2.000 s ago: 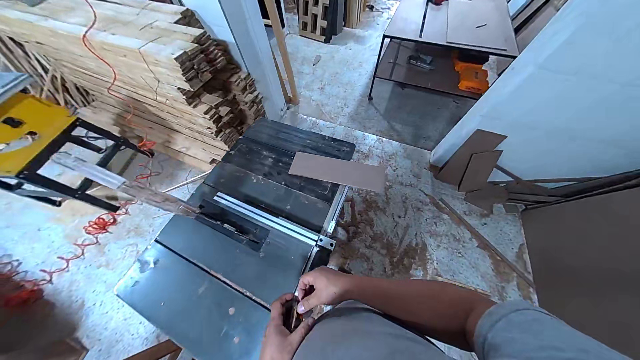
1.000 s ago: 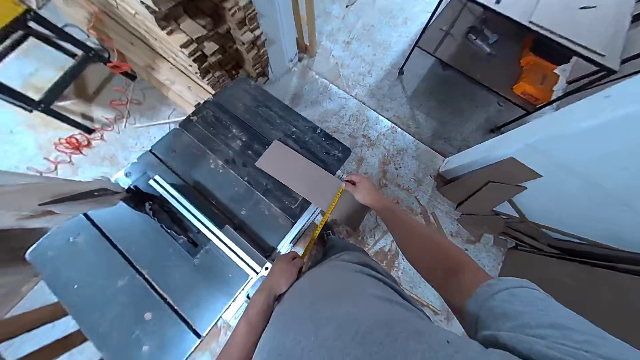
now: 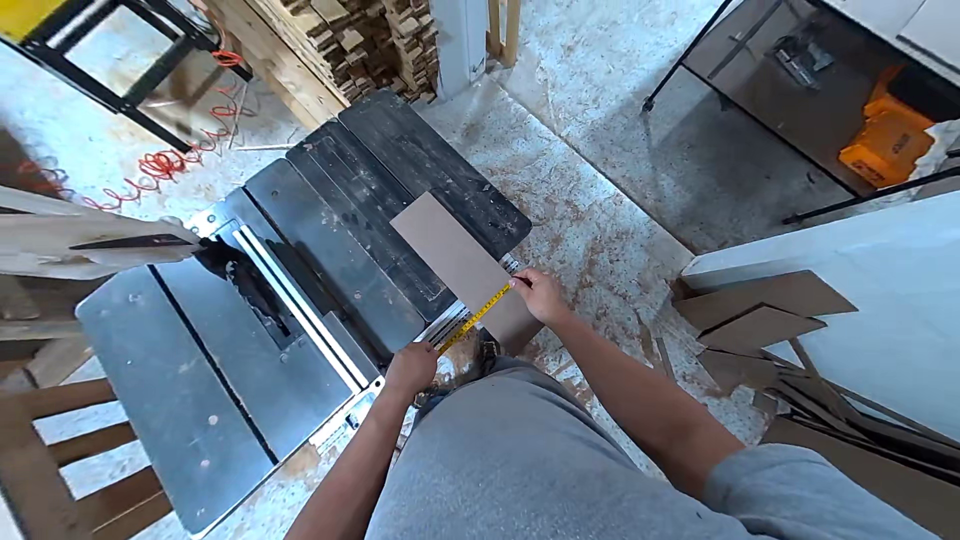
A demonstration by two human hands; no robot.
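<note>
A yellow tape measure blade (image 3: 475,318) stretches between my two hands, across the near part of a thin brown board (image 3: 455,251). My right hand (image 3: 538,295) pinches the blade's end at the board's right edge. My left hand (image 3: 412,367) is closed at the other end of the blade, beside the table saw's front rail; the tape's case is hidden in it. The board lies on the dark right part of the table saw (image 3: 337,225), its near end past the saw's edge. The saw's fence (image 3: 296,304) runs to the left of the board.
A coiled red air hose (image 3: 161,163) lies on the floor beyond the saw. Stacked wood strips (image 3: 360,45) stand at the back. Brown board offcuts (image 3: 765,315) lean on the right wall. A metal-framed table (image 3: 739,90) at the upper right holds an orange tool case (image 3: 889,139) underneath.
Two seconds ago both my hands were together near the fence's front end. They have since moved apart, with the tape blade drawn out between them over the board. The view has shifted.
</note>
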